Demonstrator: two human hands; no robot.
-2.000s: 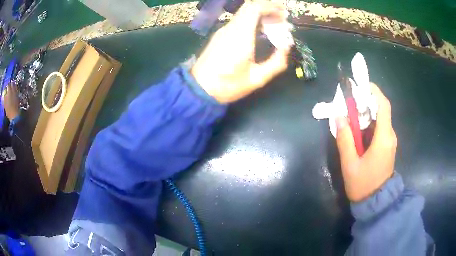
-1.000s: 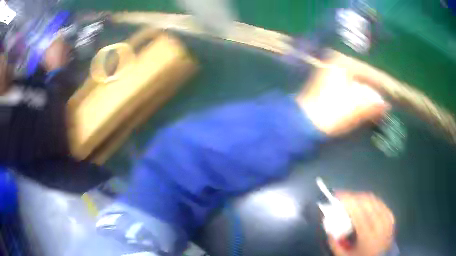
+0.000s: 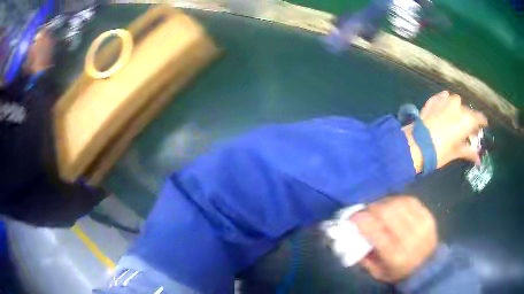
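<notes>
My left hand (image 3: 451,129), with a blue band at its wrist, reaches to the right over the dark green mat. Its fingers are closed on a small wired assembly (image 3: 480,172), blurred, with pale strands hanging below the fingertips. My right hand (image 3: 396,235) is lower and nearer to me, beside the left forearm. It is curled around crumpled white material (image 3: 349,236) that sticks out to its left. The red-handled tool is almost fully hidden in this hand; only a hint of red shows by the white material.
A brown cardboard box (image 3: 132,86) lies at the upper left with a cream tape roll (image 3: 109,53) on it. Another person's hand (image 3: 41,51) and dark sleeve are at far left. A worn metal edge (image 3: 419,63) borders the green belt, where a blurred white-and-dark item (image 3: 404,18) sits.
The view has swung toward the left, so the box and other person show more. My left hand has moved right with the assembly. My right hand has turned, hiding the tool.
</notes>
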